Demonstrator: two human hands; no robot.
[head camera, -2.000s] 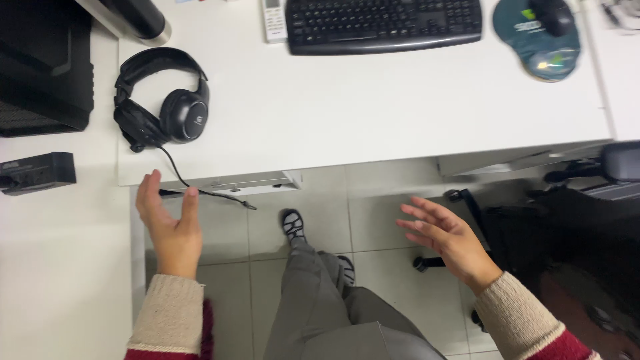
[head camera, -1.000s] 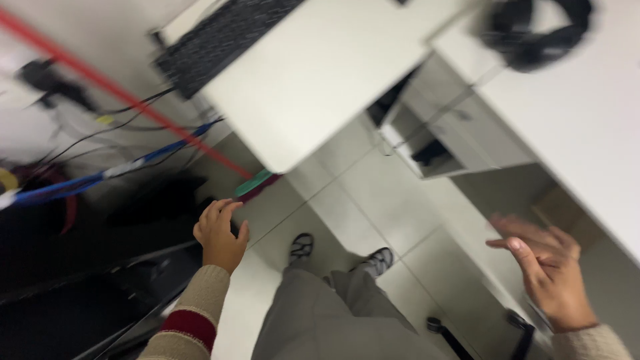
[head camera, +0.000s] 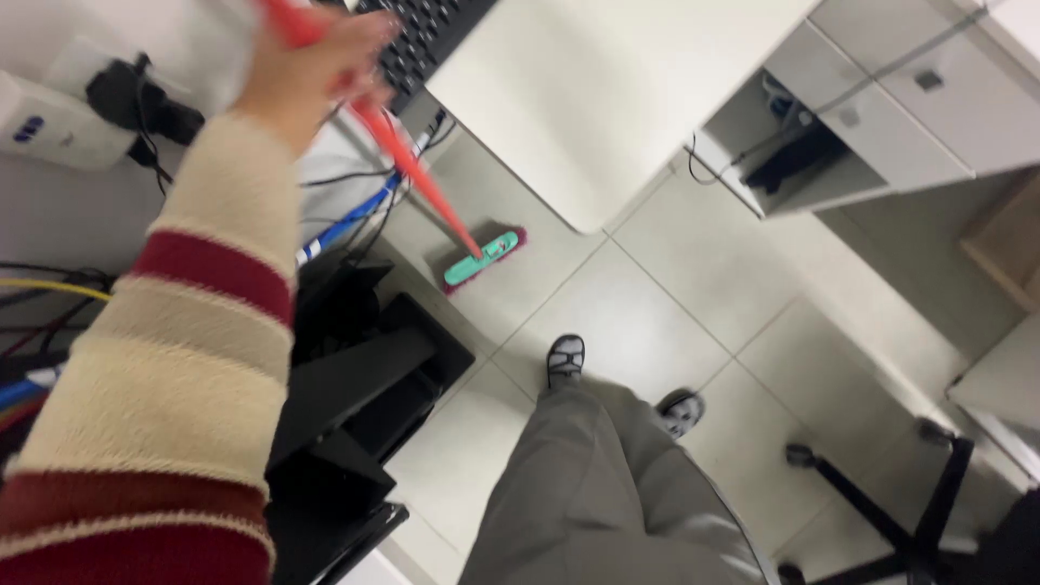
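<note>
My left hand (head camera: 313, 73), blurred, reaches up at the top left with its fingers around the red handle of a broom (head camera: 414, 175). The handle slants down to a green broom head (head camera: 485, 258) with dark red bristles, which rests on the tiled floor beside the white desk's rounded corner. The upper end of the handle runs out of the frame. A striped knitted sleeve covers my left arm. My right hand is out of view.
A black keyboard (head camera: 422, 41) lies near the white desk (head camera: 617, 97). Power plugs (head camera: 142, 101) and bundled cables (head camera: 349, 215) line the left, above black equipment (head camera: 366, 390). White drawers (head camera: 910, 89) stand right; a chair base (head camera: 910, 544) is lower right.
My left hand has moved up and closed around the broom's red handle. My right hand has left the view. The view has turned from the desk with the headphones to the broom and floor.
</note>
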